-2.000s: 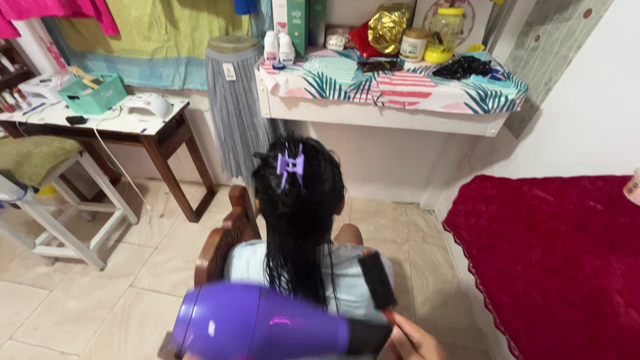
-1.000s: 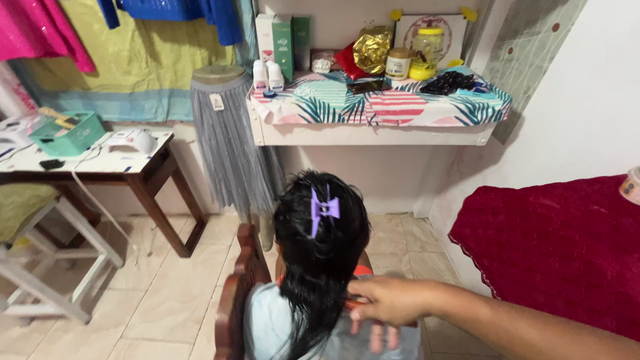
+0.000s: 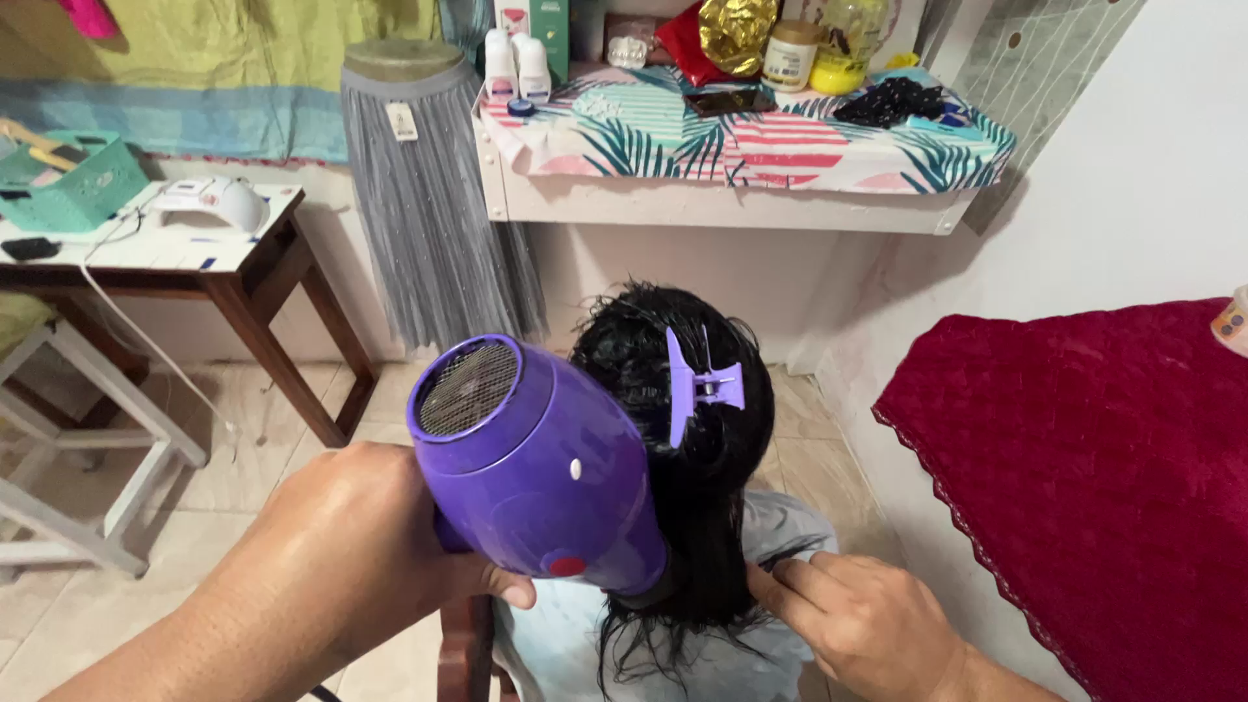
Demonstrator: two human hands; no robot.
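Note:
My left hand (image 3: 390, 536) is closed around the handle of a purple hair dryer (image 3: 536, 468), whose black nozzle points down against the wet black hair (image 3: 707, 546) of a seated person. A lilac claw clip (image 3: 694, 385) holds hair at the back of the head. At the hair's right side, my right hand (image 3: 853, 609) has its fingers curled at the lengths. Whatever it grips is hidden; no brush can be made out in it now. The person wears a pale blue top (image 3: 575, 643).
A wall shelf (image 3: 721, 207) with bottles and jars is ahead. A mannequin in a grey pleated skirt (image 3: 439, 205), a table (image 3: 229, 255) with a teal basket (image 3: 83, 185) and a white stool (image 3: 88, 487) stand left. Dark red cloth (image 3: 1082, 458) lies right.
The dryer and my left hand, out of view a second ago, are now at the left of the hair. My right hand stays at the hair's right side. The brush seen two seconds ago is not visible.

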